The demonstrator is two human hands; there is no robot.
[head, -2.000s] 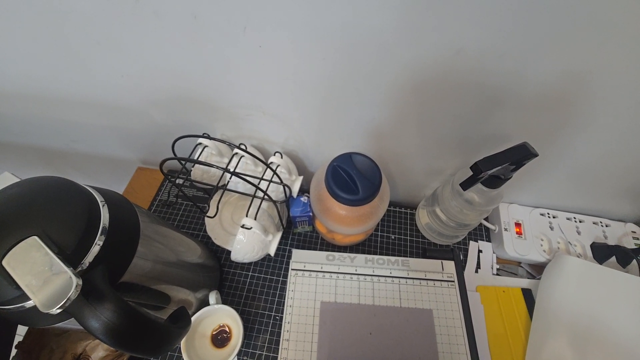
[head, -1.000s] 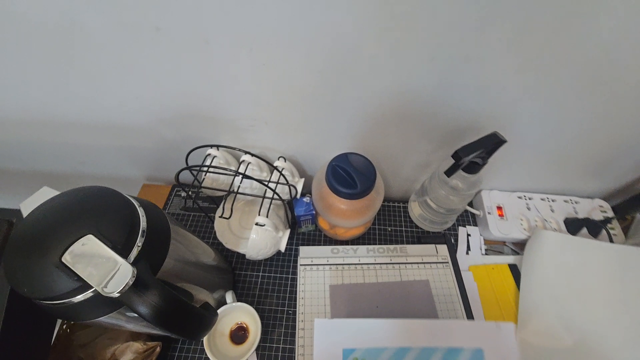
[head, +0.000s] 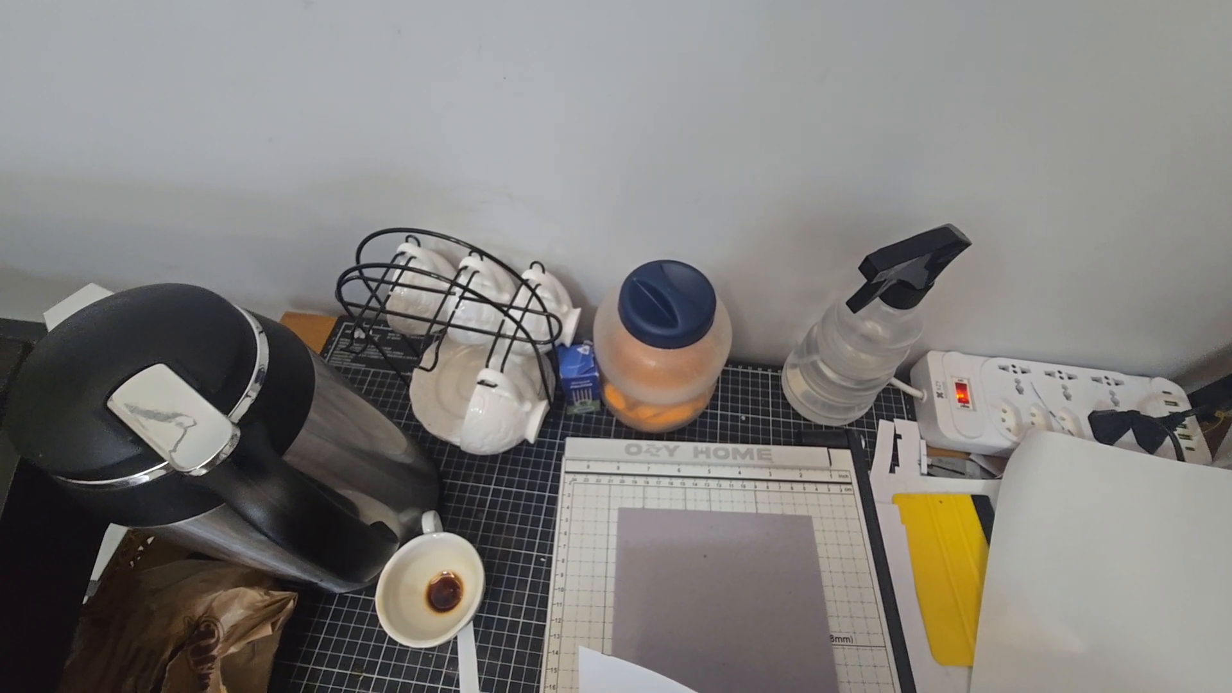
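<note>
Neither my left hand nor my right hand shows. A grey-mauve sheet [head: 717, 597] lies on the white gridded bed of a paper trimmer [head: 592, 510]. The corner of a white paper [head: 626, 674] covers part of it at the bottom edge. To the left, a white cup [head: 430, 589] holds a little dark brown liquid, with a white handle-like strip [head: 468, 659] beside it. A steel and black thermal carafe [head: 356, 462] stands next to the cup. At the right, a large white sheet [head: 1107, 577] fills the lower corner; what holds it, if anything, is hidden.
A black wire rack [head: 452, 241] with white cups, a small blue box [head: 580, 377], a blue-lidded jar [head: 664, 371] and a spray bottle [head: 837, 361] stand near the wall. A power strip [head: 972, 423], a yellow scraper [head: 938, 577] and a crumpled brown paper bag [head: 192, 626] lie around.
A white paper with a blue print, over the trimmer's lower part one second ago, has dropped mostly out of view; only a white corner shows now.
</note>
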